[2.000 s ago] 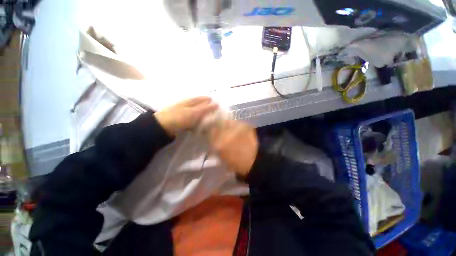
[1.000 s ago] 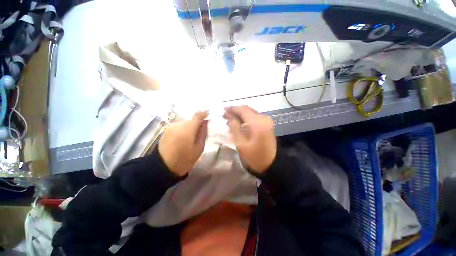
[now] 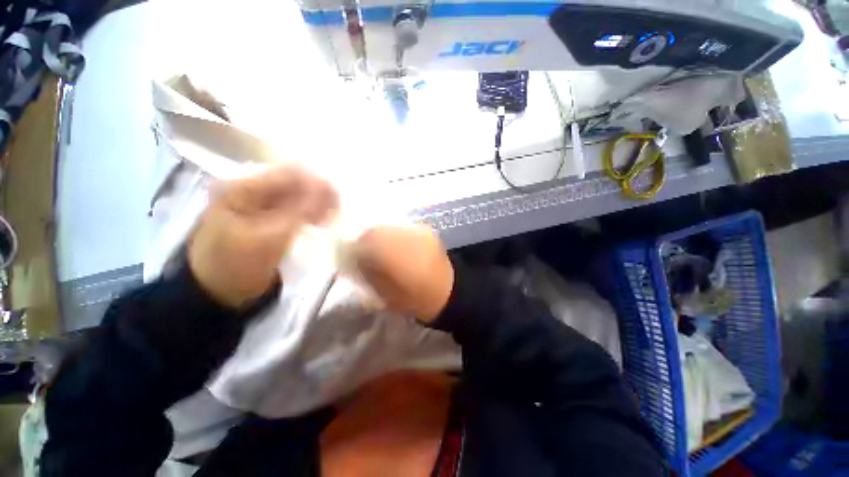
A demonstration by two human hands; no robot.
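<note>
Pale off-white cloth (image 3: 312, 345) lies over my lap and rises to the table's front edge. More of it, with a beige folded flap (image 3: 205, 130), lies on the table at the left. My left hand (image 3: 251, 228) is blurred, with its fingers closed on the cloth. My right hand (image 3: 400, 270) is also blurred and closed on the cloth edge, just right of and below my left. The lamp glare washes out the cloth between them. The sewing machine head (image 3: 484, 37) stands above, its needle area (image 3: 396, 98) beyond my hands.
A phone (image 3: 503, 90) with a cable lies on the table right of the needle area. Yellow-handled scissors (image 3: 636, 166) lie near the grey ruler-marked edge (image 3: 521, 207). A blue crate (image 3: 765, 326) with cloth scraps stands at the lower right. Dark straps hang at the upper left.
My left hand has moved left and up from beside the right. My right hand has turned and closed, sitting lower and further left. The whole view has shifted slightly.
</note>
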